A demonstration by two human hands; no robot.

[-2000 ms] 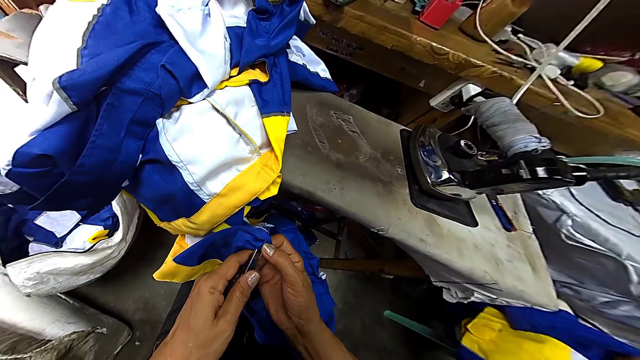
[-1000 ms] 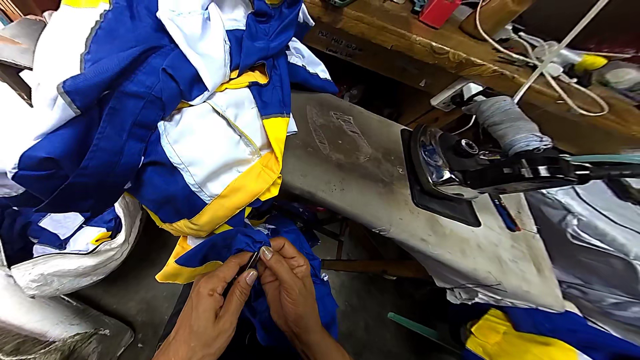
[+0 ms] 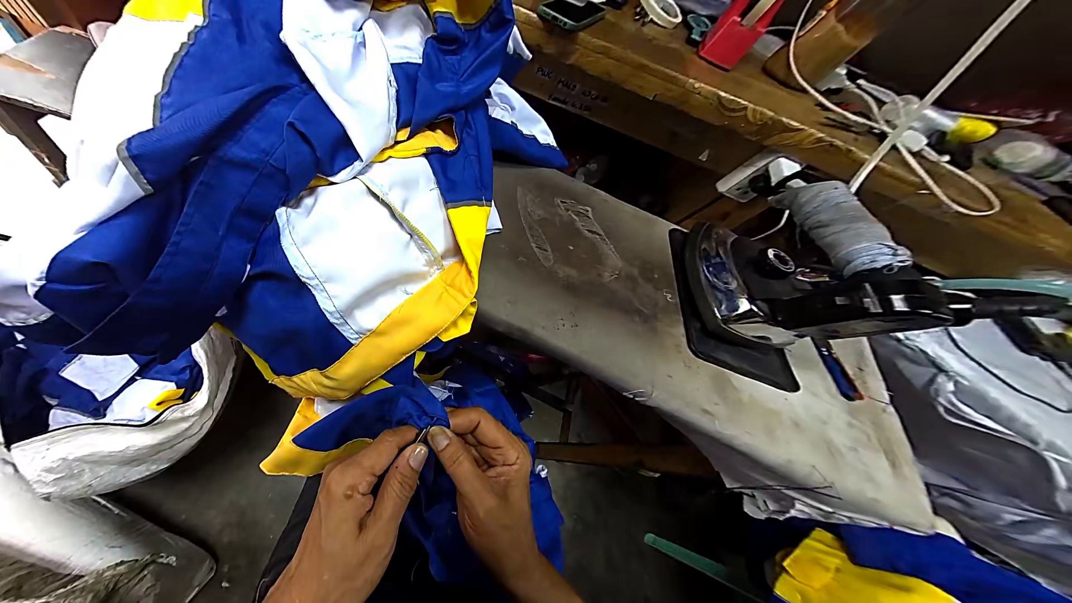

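Low in the centre of the head view, my left hand point(image 3: 364, 502) and my right hand point(image 3: 490, 486) meet fingertip to fingertip at a gathered edge of blue cloth point(image 3: 385, 414). Both pinch the cloth. A small, thin dark metal thing point(image 3: 425, 435) shows between the thumbs; its kind is too small to tell. The cloth hangs below a heap of blue, white and yellow garments point(image 3: 360, 251), which lies at the end of an ironing board point(image 3: 586, 276). More blue cloth drapes beneath my hands.
A steam iron point(image 3: 737, 285) rests on a dark pad on the board, beside a blue-handled tool point(image 3: 836, 368). Behind stands a wooden bench point(image 3: 670, 92) with cables and a red object point(image 3: 739, 33). A white sack point(image 3: 126, 452) of garments is at left; more cloth point(image 3: 854, 569) lies lower right.
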